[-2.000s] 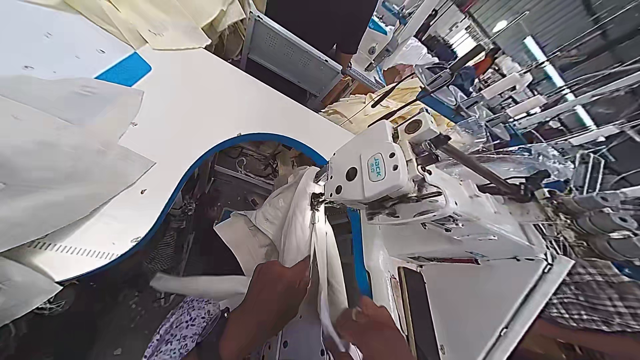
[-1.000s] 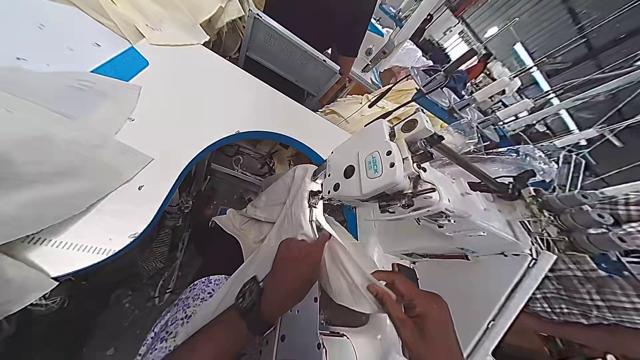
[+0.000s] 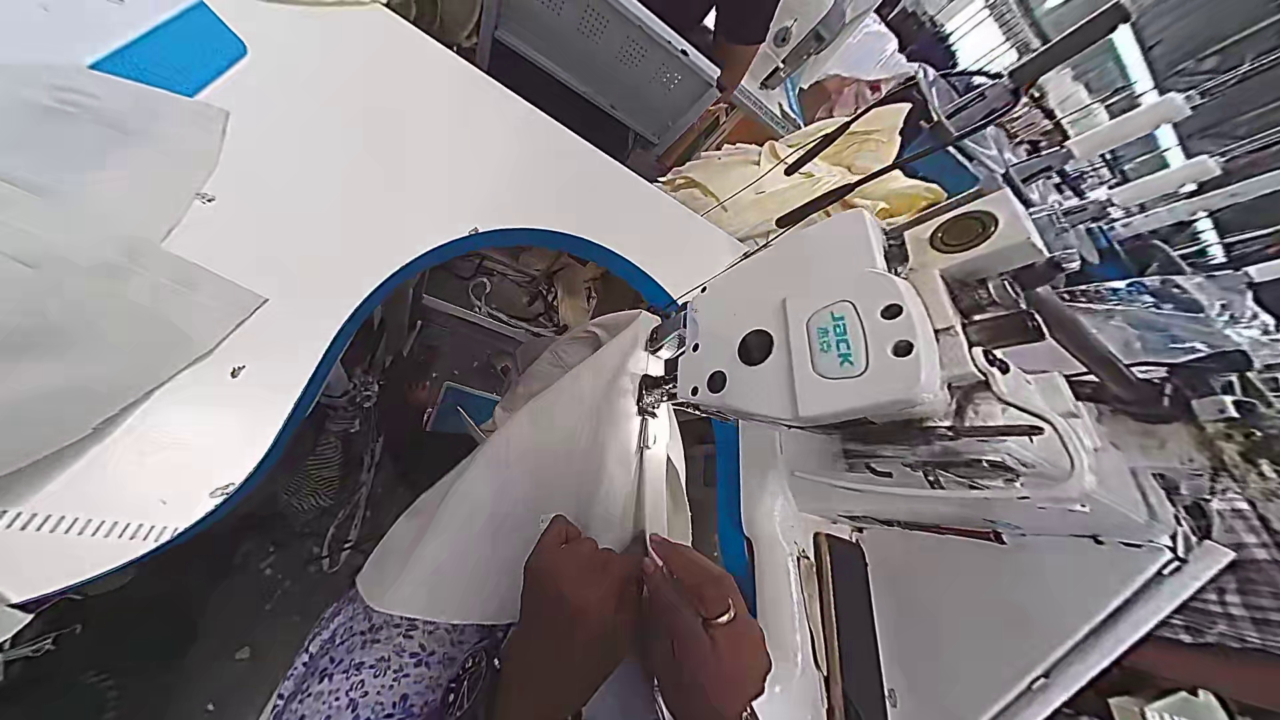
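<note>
White fabric [image 3: 540, 470] runs from under the needle area of a white Jack sewing machine [image 3: 800, 330] down toward me. My left hand [image 3: 580, 590] is closed on the fabric just below the needle area. Right beside it, my right hand [image 3: 700, 620], with a ring on one finger, pinches the fabric's folded edge between thumb and fingers. The two hands nearly touch. The fabric's lower end, below the hands, is partly hidden by them. Part of the cloth spreads left over my patterned clothing [image 3: 380, 660].
A white table [image 3: 400, 130] with a blue-edged curved cutout lies left of the machine, with white fabric pieces [image 3: 90, 270] on it. Yellow cloth [image 3: 800, 170] is piled behind. Another person's arm [image 3: 737, 65] shows at the top. Thread cones [image 3: 1130, 128] stand upper right.
My right hand has moved left, next to my left hand; one second ago it held the fabric out to the right. The cloth now spreads wider at the left.
</note>
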